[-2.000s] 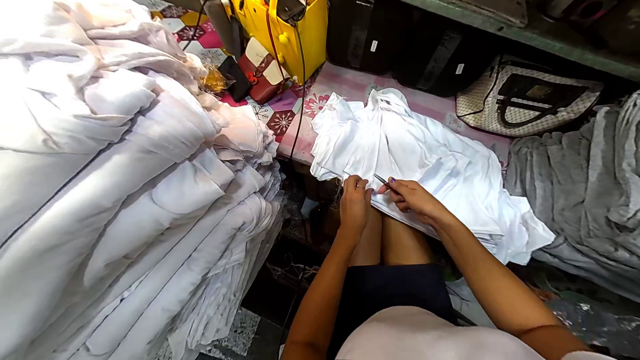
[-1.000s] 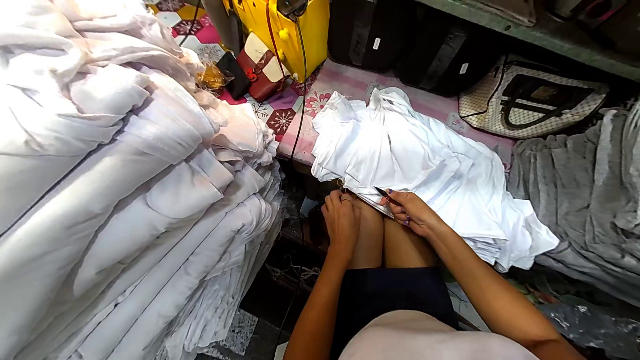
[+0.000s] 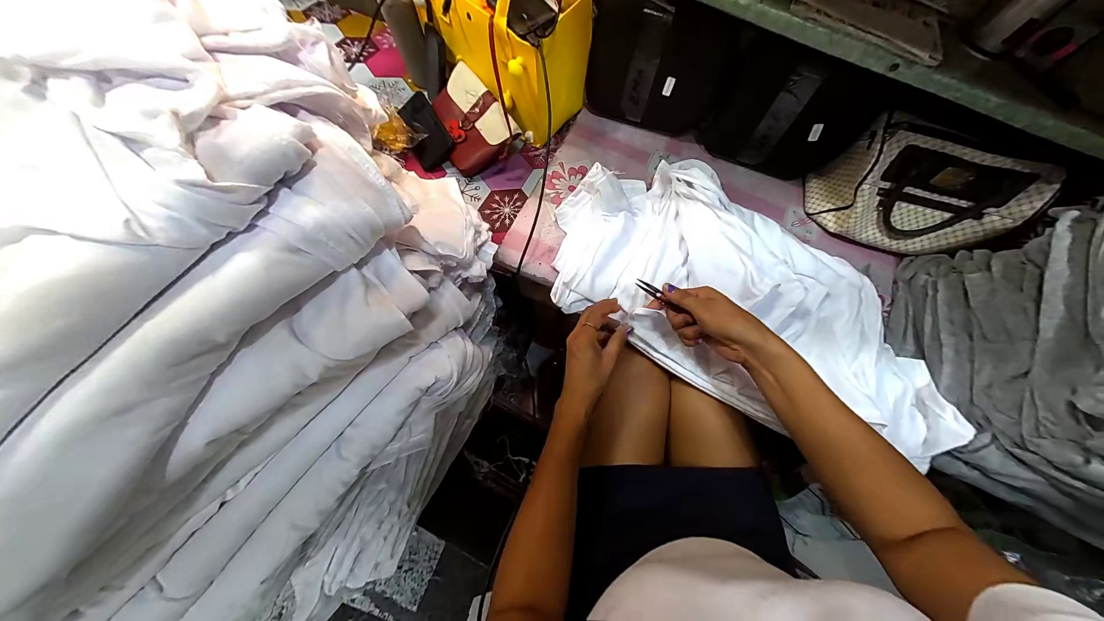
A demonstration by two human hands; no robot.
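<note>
White cloth pieces (image 3: 759,276) lie in a heap over the table's near edge and my lap. My right hand (image 3: 703,319) grips small dark thread snips (image 3: 651,290), whose pointed tips face left above the cloth. Just left of it, my left hand (image 3: 597,345), with a ring on one finger, is at the near left edge of the cloth, thumb and fingertips close together. A bit of fabric seems to be pinched there, but it is too small to be sure.
A large pile of white fabric (image 3: 259,285) rises at the left. Grey fabric (image 3: 992,336) lies at the right. Behind the cloth stand a yellow bag (image 3: 552,78), a red and cream purse (image 3: 474,121), black cases (image 3: 655,69) and a checked handbag (image 3: 940,185). A dark cord (image 3: 545,172) hangs in front.
My left hand has shifted up toward the cloth edge since a second ago, and its fingers have changed pose. The snips stay in my right hand.
</note>
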